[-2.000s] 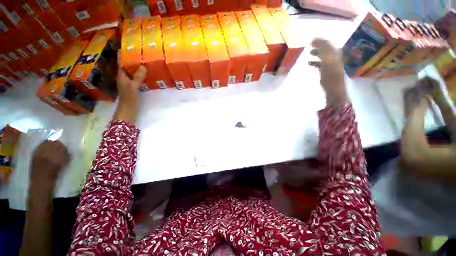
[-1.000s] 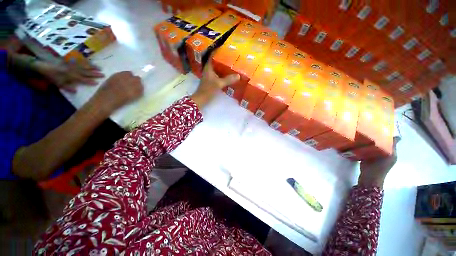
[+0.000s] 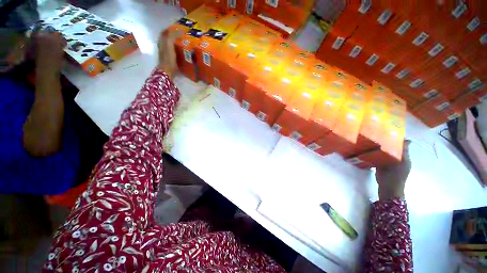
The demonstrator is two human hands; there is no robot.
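Note:
A tight row of orange cartons [image 3: 288, 80] with yellow-orange tops runs across the white table. White barcode patches show on their near ends. My left hand [image 3: 167, 52] is pressed against the left end of the row, beside two cartons with dark top prints. My right hand [image 3: 394, 173] is at the right end of the row, its fingers partly hidden behind the last carton. The row is held between both hands. A yellow-green utility knife [image 3: 339, 221] lies on the table near my right forearm.
Stacked orange cartons [image 3: 411, 48] stand along the far side. A co-worker's arm [image 3: 47, 101] is at the left, by cartons with white picture panels [image 3: 85, 33]. A pinkish flat item [image 3: 472, 139] lies at far right. A dark-faced carton [image 3: 470, 229] is at lower right.
My left hand has moved left to the row's outer end. The two dark-printed cartons now sit tight against the row. The co-worker's hands have moved away from the table's middle left.

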